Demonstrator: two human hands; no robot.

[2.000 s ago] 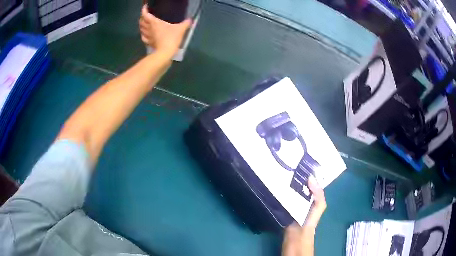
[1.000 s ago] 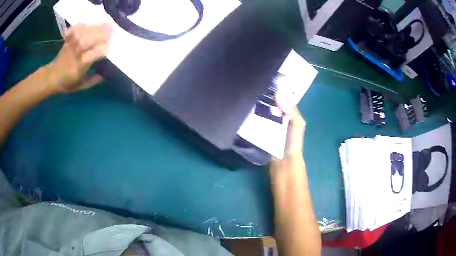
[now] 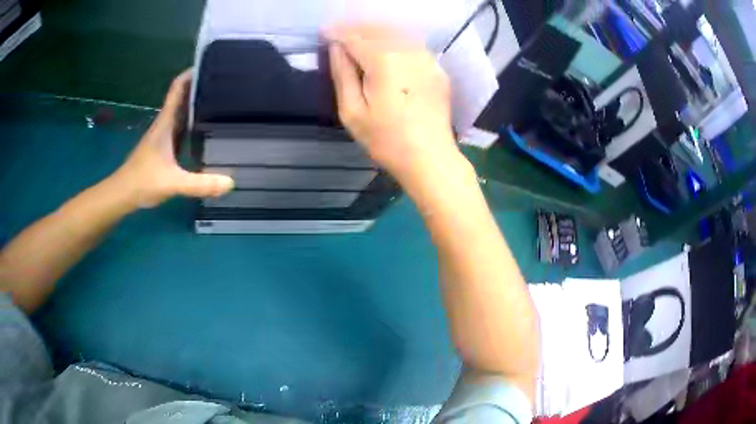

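A retail box [image 3: 286, 175] stands in front of me, its grey-panelled black side facing me. My left hand [image 3: 156, 170] grips its left side, thumb on the panels and fingers partly hidden behind. A black notched piece [image 3: 240, 83] lies across the upper part of the box, with a blurred white surface above it. My right hand [image 3: 398, 95] is at the top right of the box, fingers bent against the black piece. It is blurred, and whether it pinches anything cannot be told. The white sheet from before cannot be made out for certain.
At the right are fanned booklets [image 3: 580, 348], a white face with a headphone picture [image 3: 659, 323], and two small piles of cards [image 3: 557, 238]. Beyond them, a blue tray [image 3: 551, 157] holds dark headphones beside more boxes. Another box edge shows at the far upper left.
The box has turned from lying with its picture face up to showing its panelled side. My right hand has moved up and left to its top. My left hand now grips its left side.
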